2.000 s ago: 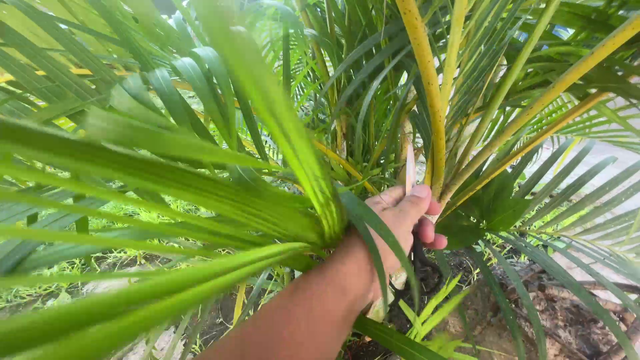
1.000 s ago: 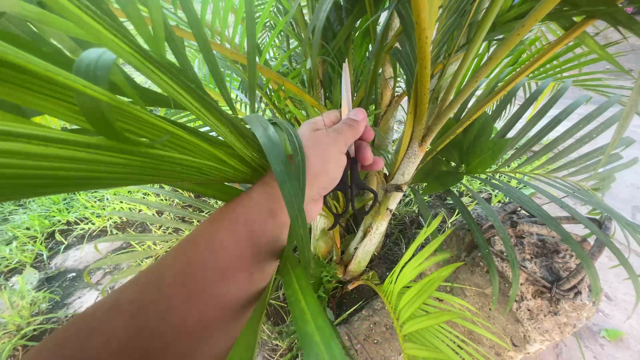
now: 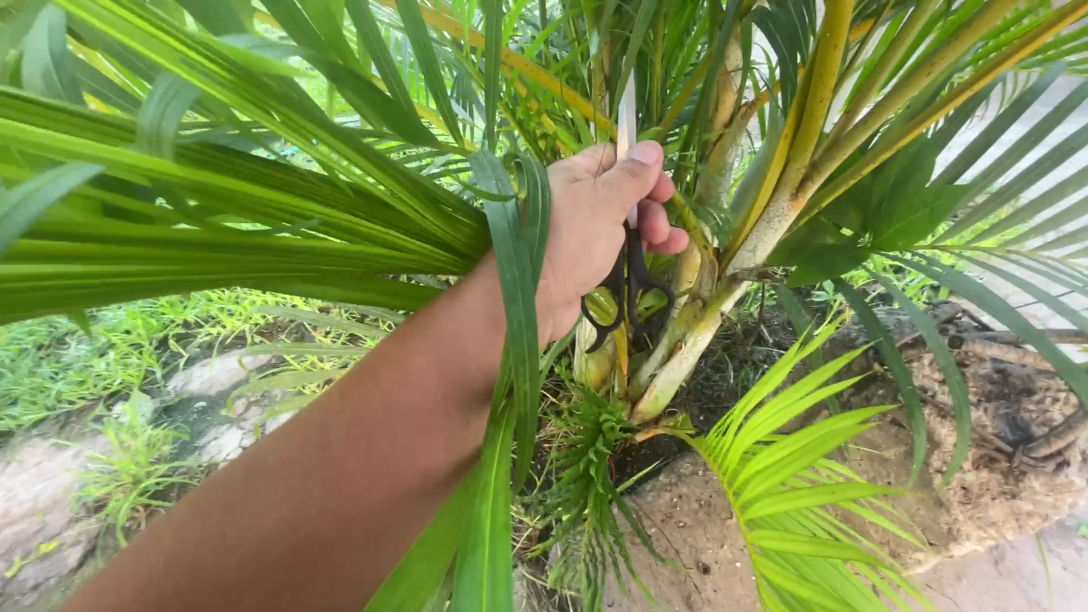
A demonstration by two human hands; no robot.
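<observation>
My left hand [image 3: 608, 204] reaches in from the lower left and holds a pair of scissors with black handles [image 3: 629, 293]. Thumb and fingers pinch the scissors where blades and handles meet, with the closed metal blade [image 3: 627, 115] pointing up and the finger loops hanging below. A long green palm leaf [image 3: 514, 297] hangs across my wrist. Just right of the scissors rise the pale, yellowish stems of a clumped palm [image 3: 761, 229]. Green palm fronds [image 3: 255, 229] spread to the left of my forearm. My right hand is out of view.
Yellow-orange leaf stalks [image 3: 926, 110] slant to the upper right. A small bright green frond [image 3: 790, 484] and a dark green low plant [image 3: 591, 476] grow near the palm's base. Brown soil and a rough clump with roots [image 3: 977, 425] lie at the right, grass [image 3: 229, 331] and stones at the left.
The view has shifted, showing more of the palm's base and the scissor handles than two seconds ago. My left hand keeps its hold on the scissors throughout.
</observation>
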